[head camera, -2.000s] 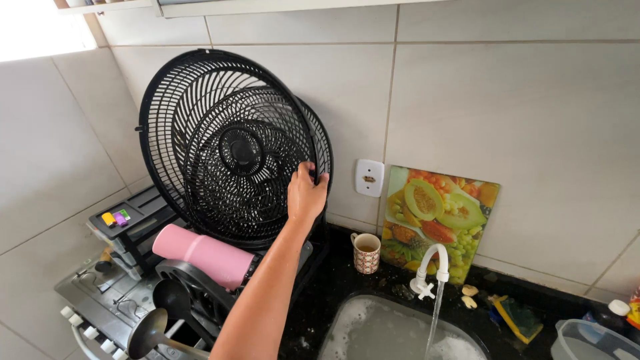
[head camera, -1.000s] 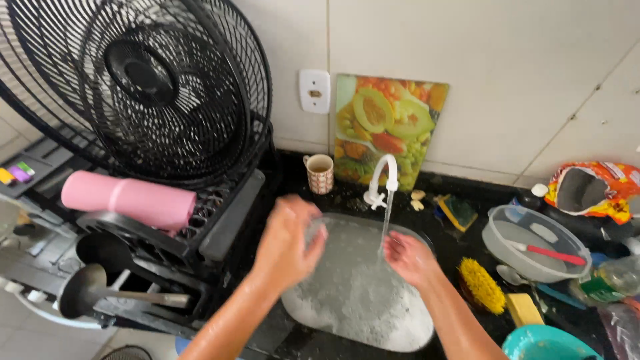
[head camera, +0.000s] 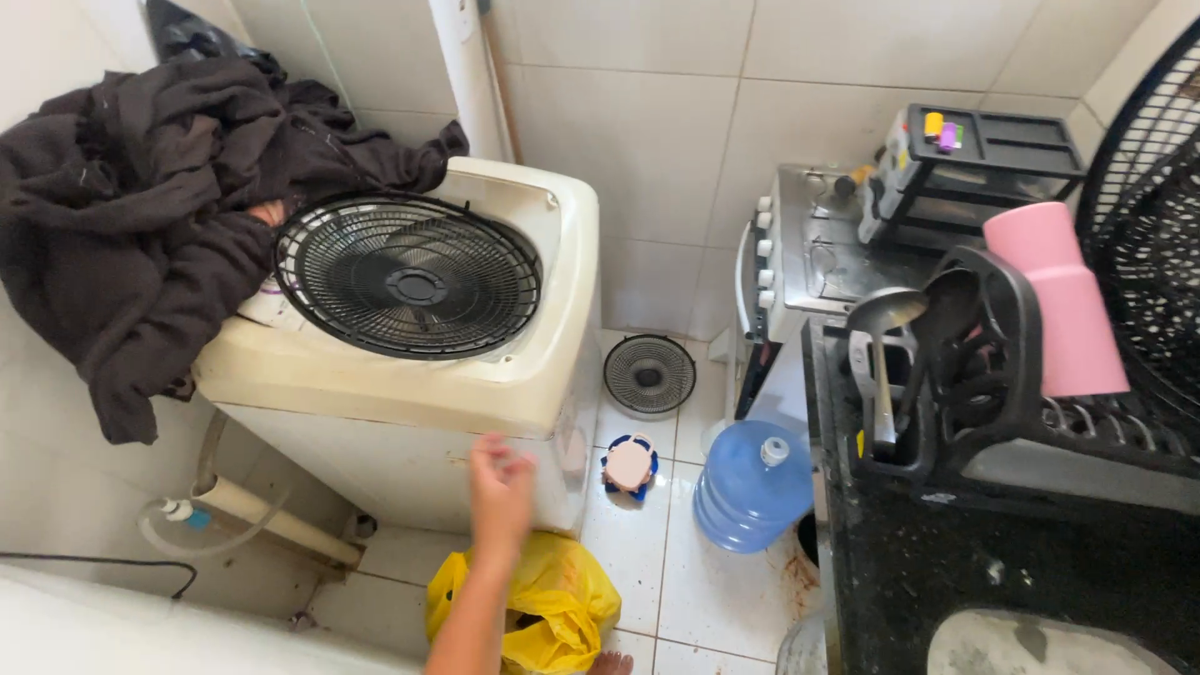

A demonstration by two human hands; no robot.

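Observation:
My left hand point(head camera: 502, 483), blurred, is raised in front of the washing machine point(head camera: 375, 459) and above a yellow plastic bag point(head camera: 553, 600). Its fingers are loosely bent, with nothing seen between them. A round black fan grille point(head camera: 412, 286) lies over the washing machine's top opening, beyond the hand. Dark cloth point(head camera: 187, 187) is heaped beside the grille. A smaller round grille point(head camera: 650, 375) is on the tiled floor. My right hand is out of view.
A blue water jug point(head camera: 755, 487) stands on the floor beside the black counter point(head camera: 919, 562). The counter holds a dish rack point(head camera: 1008, 366) with a pink cup point(head camera: 1059, 300), a ladle point(head camera: 883, 375) and a large fan grille point(head camera: 1158, 206). Behind is a stove point(head camera: 797, 253). A hose point(head camera: 216, 539) runs at lower left.
The view has swung left from the sink to the washing machine. My two hands were over the sink a second ago; now only one shows, near the machine's front.

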